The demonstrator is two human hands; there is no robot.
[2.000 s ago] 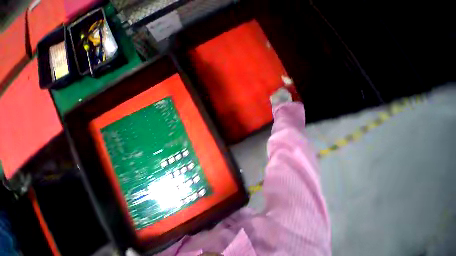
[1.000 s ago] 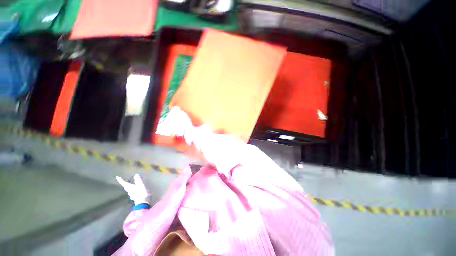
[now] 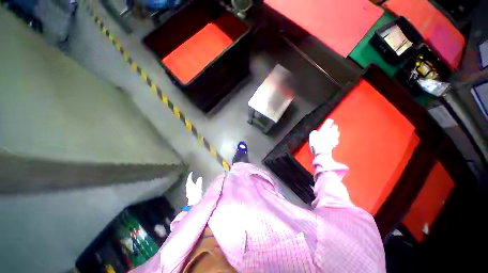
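Observation:
A red-orange separator sheet [image 3: 377,144] lies flat in the near black bin [image 3: 305,130] at the right and covers what is under it. My right hand [image 3: 325,136], in a white glove, is over the sheet's left edge, fingers partly spread, with nothing seen in it. My left hand [image 3: 193,188], white-gloved with a blue band at the cuff, hangs low beside my body over the floor, empty, fingers apart.
A second red-lined bin [image 3: 431,200] adjoins at lower right. Another black bin [image 3: 160,42] and a metallic stool [image 3: 272,93] stand ahead. Small trays [image 3: 396,40] sit on the green bench. A floor bin with green boards [image 3: 134,237] is at lower left.
The view has turned. The separator sheet, held up by my right hand one second ago, now lies flat in the bin over the circuit board. My right hand has let go of it.

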